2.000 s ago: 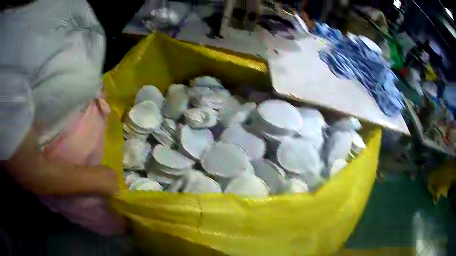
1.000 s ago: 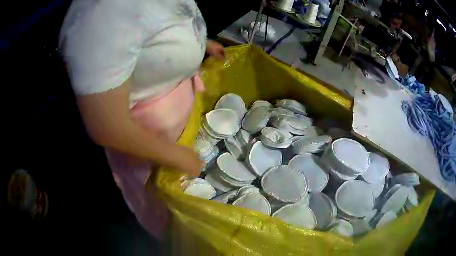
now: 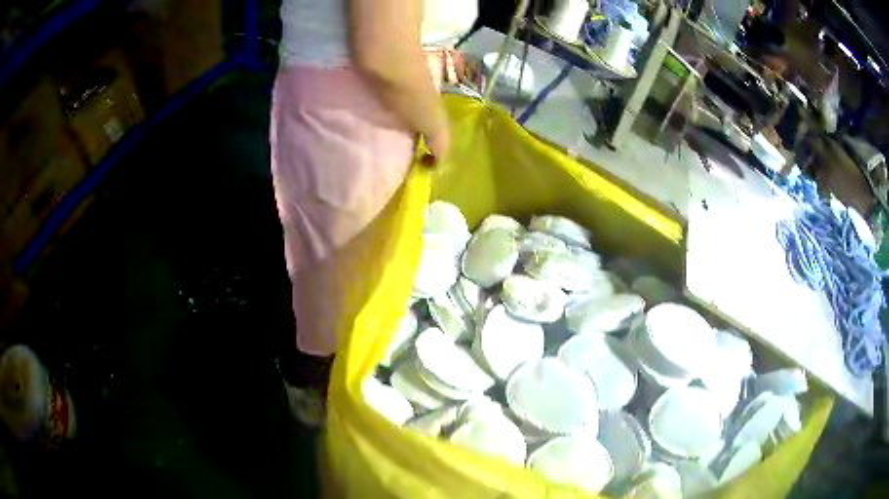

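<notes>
A large yellow woven sack (image 3: 585, 185) stands open in front of me, its near part cut off by the bottom edge. It holds a heap of round white fabric pieces (image 3: 551, 395), flat with stitched rims, lying at many angles. Another person's hand (image 3: 436, 146) is at the sack's left rim. Neither of my own hands is in the picture.
A person in a pink apron (image 3: 336, 185) stands at the sack's left side. A white tabletop (image 3: 746, 263) with a light blue tangle of strips (image 3: 838, 278) borders the sack on the right. Cartons on a blue rack (image 3: 102, 117) are upper left; a whitish cylindrical object (image 3: 24, 390) is lower left.
The person has straightened and stepped back from the sack, and the hand has moved up from the pieces to the left rim. The sack's left rim is drawn up higher. The view has shifted slightly.
</notes>
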